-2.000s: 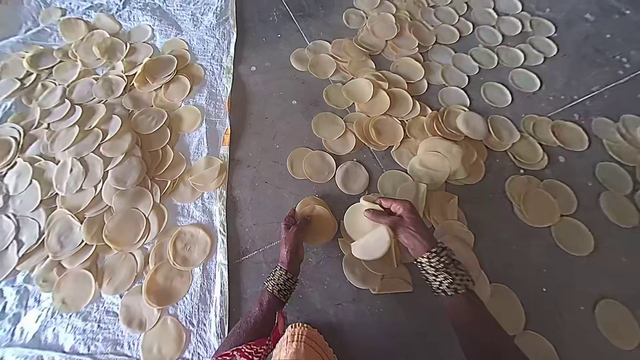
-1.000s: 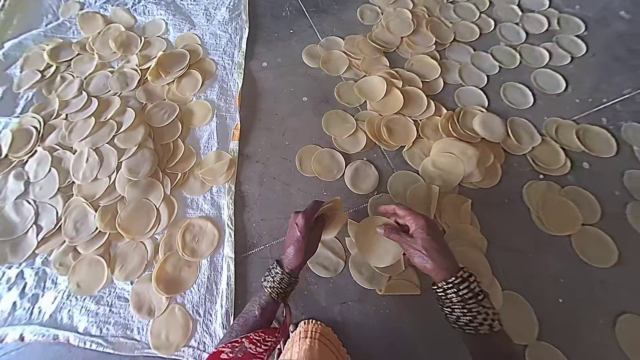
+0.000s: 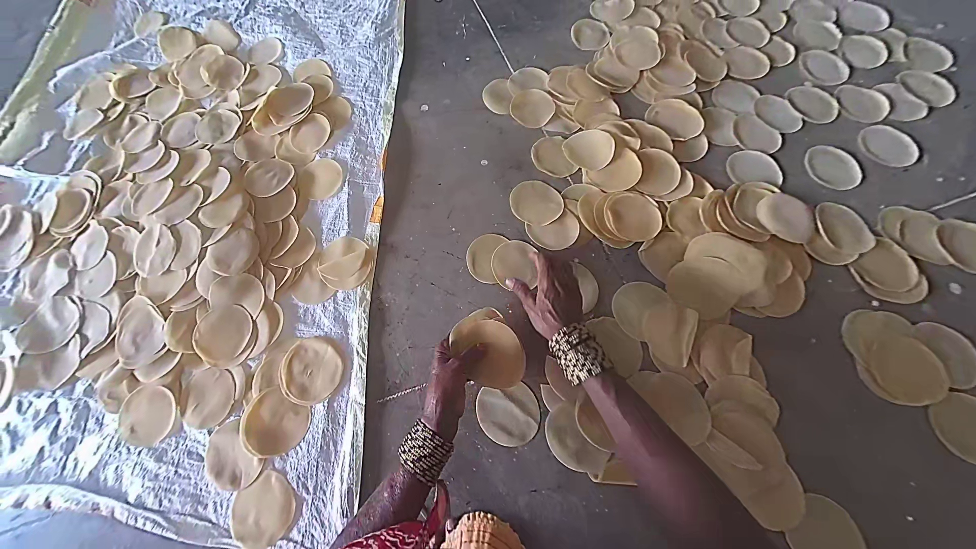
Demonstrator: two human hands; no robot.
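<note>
Flat round dough discs lie in heaps on a grey floor and on a silvery plastic sheet. My left hand (image 3: pixel 450 374) grips a small stack of discs (image 3: pixel 496 354) by its left edge, above a single disc (image 3: pixel 508 415) lying on the floor. My right hand (image 3: pixel 550 293) is farther forward, its fingers and thumb at the right edge of a floor disc (image 3: pixel 513 263) that overlaps another disc (image 3: pixel 486 258). Whether the fingers have closed on that disc I cannot tell. Part of one more disc (image 3: pixel 585 287) shows from behind the right hand.
The silvery sheet (image 3: pixel 343 473) on the left bears a large heap of discs (image 3: pixel 236 248); its edge runs beside my left hand. On the grey floor (image 3: pixel 435 175), overlapping discs (image 3: pixel 709 282) spread to the right and far side, some under my right forearm. Single discs (image 3: pixel 833 168) lie farther off.
My right hand has moved forward and left from the near pile to the discs farther up the floor. My left hand still holds discs, now turned flatter towards the view.
</note>
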